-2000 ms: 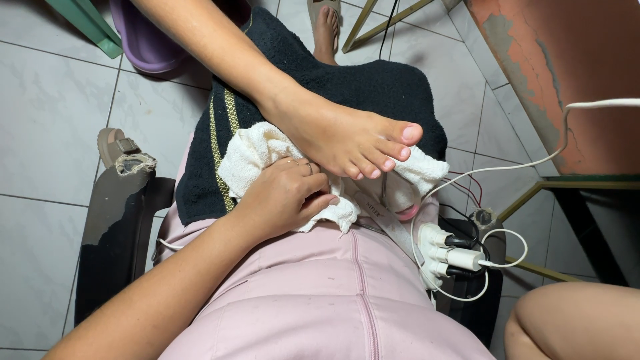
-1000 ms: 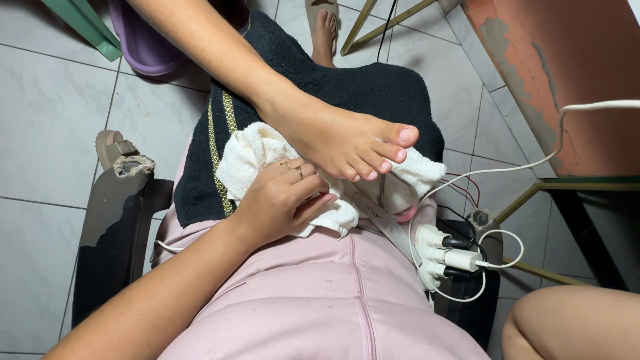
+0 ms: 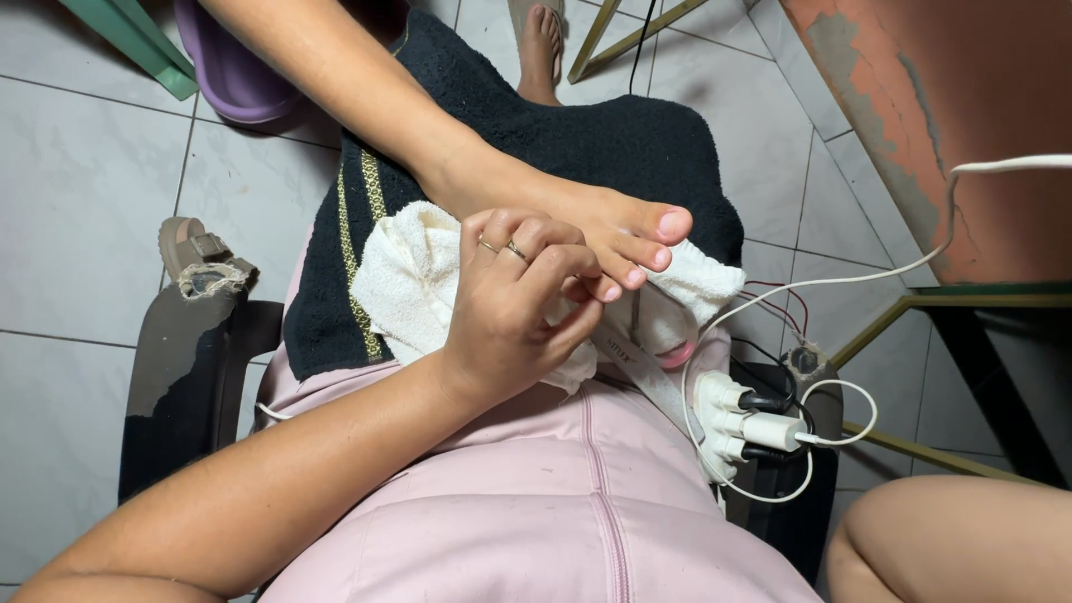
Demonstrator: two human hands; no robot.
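My left hand (image 3: 532, 293), with two rings on it, has its fingers curled round the little-toe side of another person's bare foot (image 3: 536, 188); the little toe lies between finger and thumb. Under the foot is a crumpled white towel (image 3: 414, 285), on a black towel (image 3: 653, 151) with gold bands that covers my lap. Right of my hand, a grey nail file (image 3: 657, 385) lies slanting on the lap. Close to it are a thin metal tool (image 3: 635, 316) and a pink rounded thing (image 3: 675, 355), both partly hidden. My right hand is out of view.
A white power strip (image 3: 714, 427) with plugs and a charger (image 3: 772, 432) sits by the right armrest; a white cable (image 3: 879, 275) crosses the right side. A worn armrest (image 3: 180, 377) stands left, a purple basin (image 3: 243, 75) upper left. A bare knee (image 3: 913, 528) is at lower right.
My left hand has lifted from the white towel and moved up to the small toes, its fingers now more curled. The foot and the towels lie much as before.
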